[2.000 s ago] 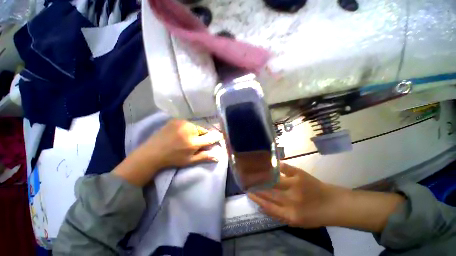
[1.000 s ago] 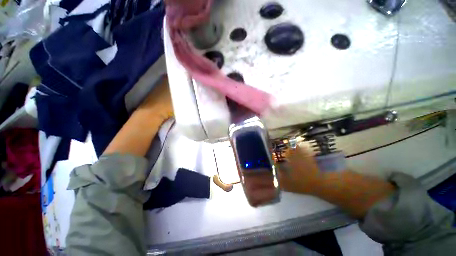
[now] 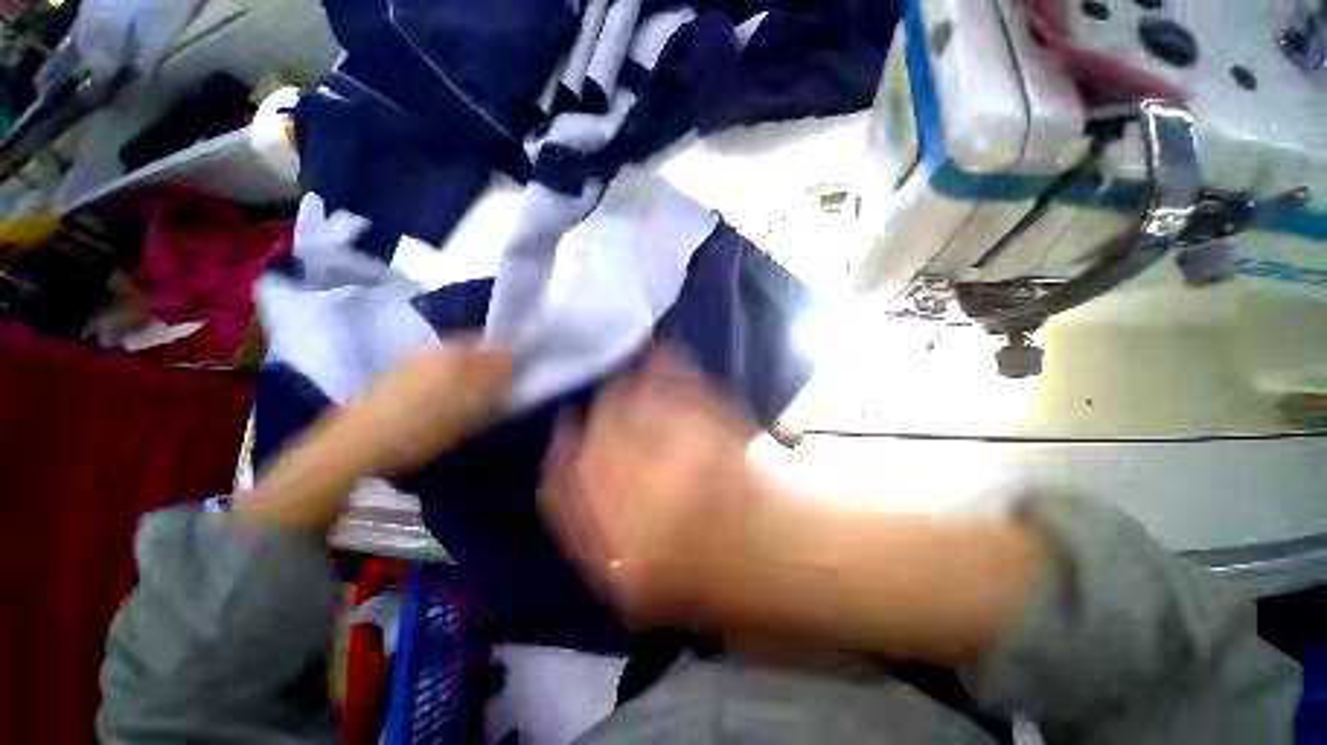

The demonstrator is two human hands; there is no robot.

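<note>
A large navy garment panel (image 3: 502, 560) with a pale grey-white reverse (image 3: 619, 269) lies bunched at the table's front left and hangs over the front edge. My left hand (image 3: 437, 400) is blurred and grips the cloth at its left part. My right hand (image 3: 648, 488) is blurred and closed on the cloth just right of it; its fingertips are hard to make out. The sewing machine head (image 3: 975, 160) stands to the right of the cloth, with a bright light at its needle end. The cloth is clear of the presser foot area.
More navy and pale cut pieces (image 3: 422, 102) are heaped at the back left. Red cloth (image 3: 117, 539) hangs at the left. A blue lattice basket (image 3: 425, 655) is below the table's front edge. A pink rag (image 3: 1084, 66) is on the machine head.
The view has turned left, so the machine now shows at the right. Both hands have moved left of the needle area and come close together, with the cloth drawn towards the front left.
</note>
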